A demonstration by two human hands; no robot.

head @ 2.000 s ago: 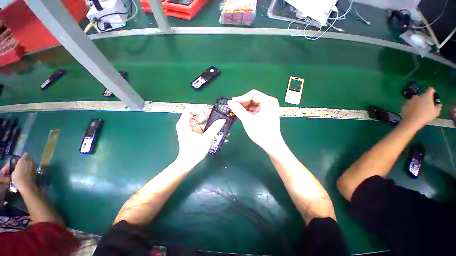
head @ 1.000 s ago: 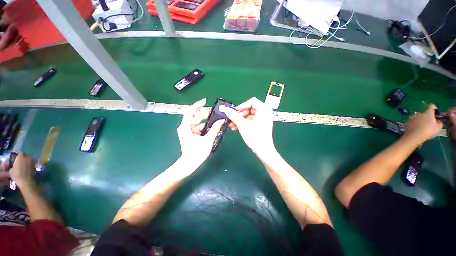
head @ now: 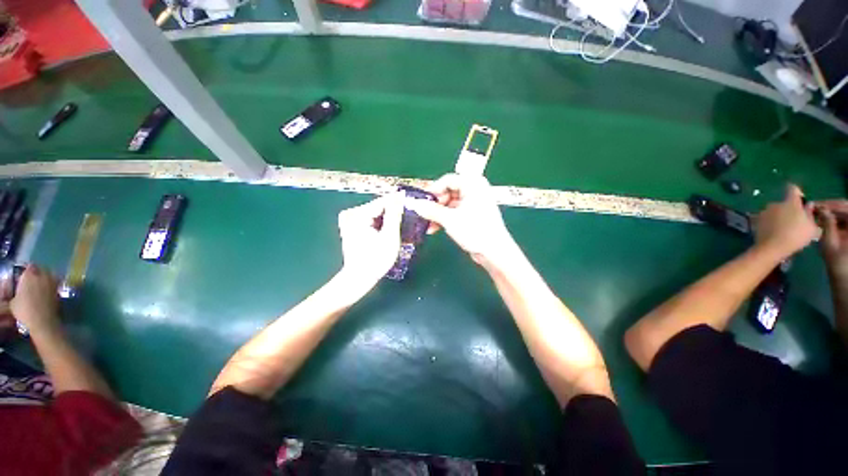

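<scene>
A black bar phone (head: 406,244) is held between my two hands over the green bench, its upper end near the pale metal strip and its lower end pointing down. My left hand (head: 370,240) has thumb and fingertips at the phone's upper left side. My right hand (head: 470,216) has its fingers at the upper right end and side. The fingertips hide the top of the phone, and I cannot tell whether a small part is pinched there.
Another black phone (head: 164,228) lies on the bench at left. The green belt (head: 390,102) carries a phone (head: 311,119) and a white-and-gold frame (head: 477,149). A grey post (head: 177,93) stands at left. Workers' arms (head: 707,288) reach in from both sides.
The belt's phones and the pale frame have moved left. My left fingertips have moved up to the phone's top end, near my right fingertips. The right neighbour's second hand has come into view.
</scene>
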